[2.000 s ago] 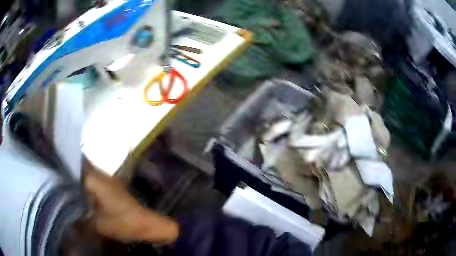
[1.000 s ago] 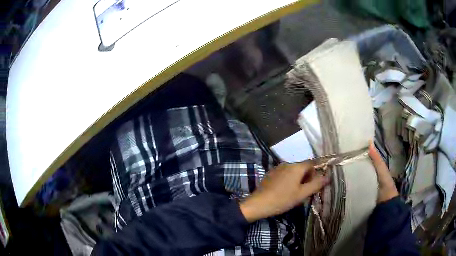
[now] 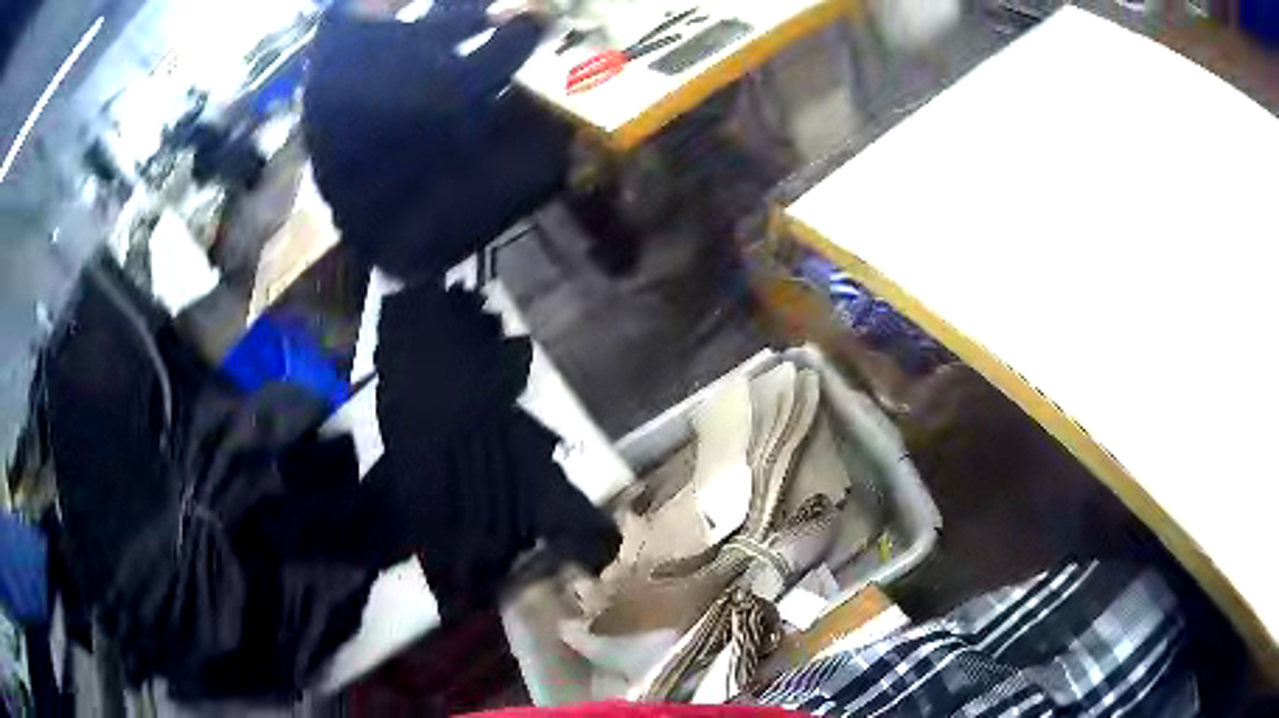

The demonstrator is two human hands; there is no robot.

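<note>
Neither of my hands shows in the picture. Nearest in front of me is a pale grey plastic tub point(image 3: 912, 494) with beige and brown cut fabric pieces in it. A bundle of long curved strips point(image 3: 769, 463) lies in the tub, bound at its middle with a narrow tie point(image 3: 759, 556). Its strips fan out above and below the tie. The lower end of the tub is cut off by the picture's edge.
My white table with yellowish edge point(image 3: 1066, 211) is at right, plaid cloth point(image 3: 968, 659) at bottom right. A person in dark clothes point(image 3: 421, 140) is at upper left, by another table with red-handled scissors point(image 3: 596, 70). Black fabric point(image 3: 463, 435) lies left of the tub. Something red is at the bottom edge.
The view has swung from the bundle over my lap and the heaped bin to a different tub and another worktable. Both hands, earlier on the tied bundle, have left the picture.
</note>
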